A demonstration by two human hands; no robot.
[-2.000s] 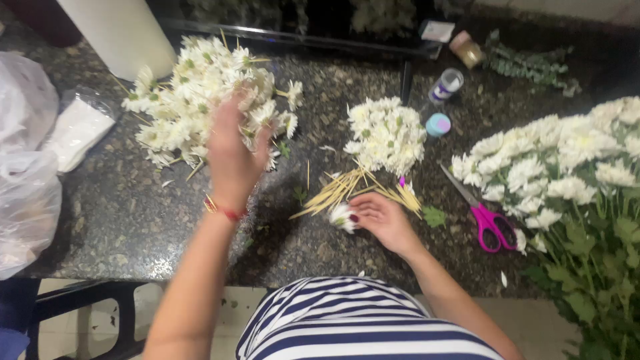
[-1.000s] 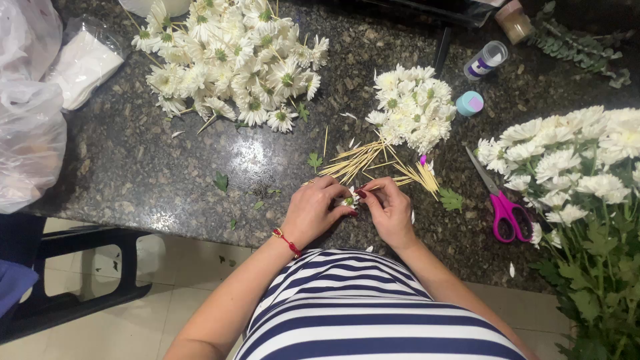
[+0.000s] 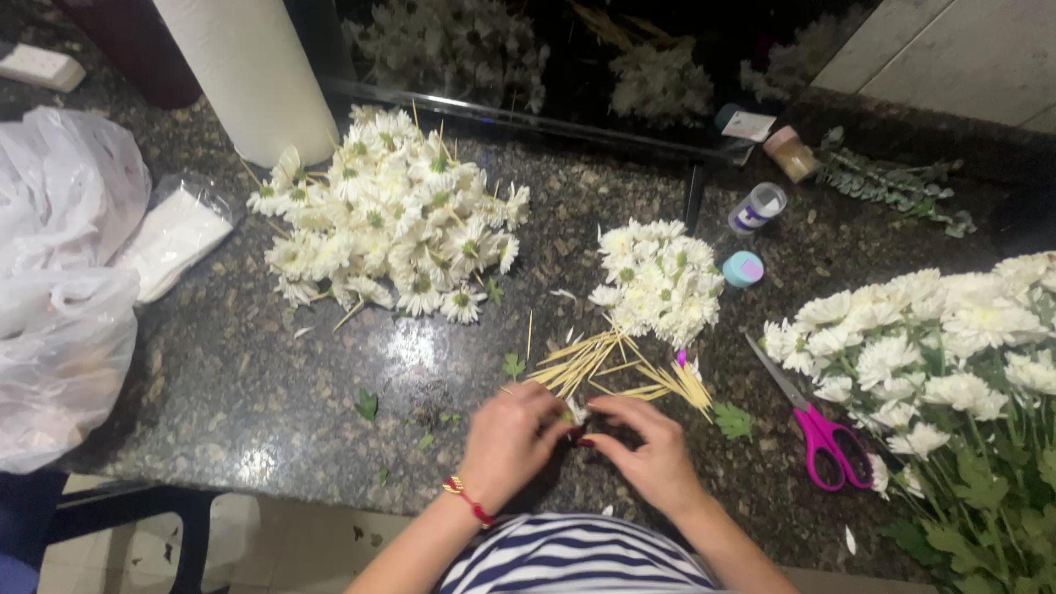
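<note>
My left hand, with a red bracelet at the wrist, and my right hand meet near the counter's front edge. Between their fingertips they hold a small white flower head, mostly hidden. Just beyond them lie loose wooden toothpicks. Behind the toothpicks is a small heap of white chrysanthemum heads. A larger heap of white flower heads, several with toothpicks in them, lies farther left. Pink-handled scissors rest with their blades apart, right of my right hand.
Long-stemmed white chrysanthemums lie at the right. Plastic bags, a packet of white material and a white roll are at the left. A clear jar, a turquoise lid and eucalyptus sprigs are farther back.
Two seconds ago my left hand was over the large heap; it came down to meet my right hand at the flower head. Both have stayed together since one second ago.
</note>
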